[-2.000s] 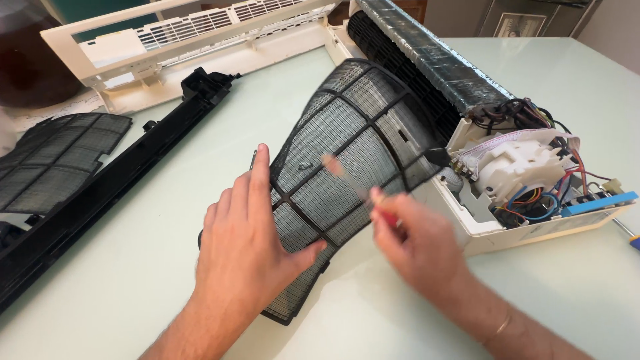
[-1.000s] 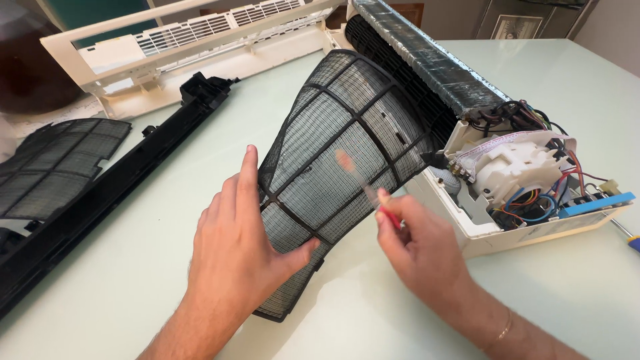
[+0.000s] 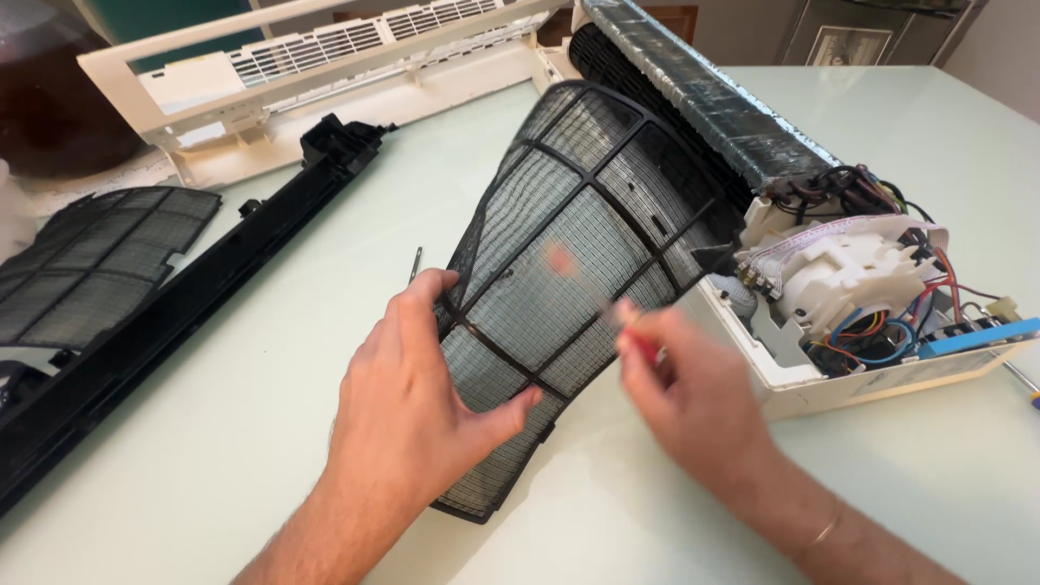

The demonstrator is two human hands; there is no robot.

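Observation:
A curved mesh air filter with a black plastic frame [image 3: 561, 268] stands bent and tilted in the middle, its upper end beside the opened indoor unit of an air conditioner [image 3: 780, 392]. My left hand [image 3: 422, 406] grips the filter's left edge, thumb across the mesh and fingers behind. In my right hand [image 3: 691, 382] is a small brush with a red handle [image 3: 642, 348]; its blurred, pinkish-brown tip lies over the filter's central mesh. Whether the tip touches the mesh cannot be told. Part of the brush is hidden by my fingers.
A long black plastic part [image 3: 203, 260] and a second mesh filter [image 3: 106, 260] lie at left. Behind them stands the cream front frame [image 3: 325, 89]. The unit's metal-finned coil [image 3: 715, 97], exposed wires and blue strip [image 3: 979, 337] are at right, near a screwdriver [image 3: 1022, 380].
The filter's bend and tilt have shifted, and its upper part now leans further right than two seconds ago. My right hand has moved the brush tip over the mesh; my left hand keeps its hold.

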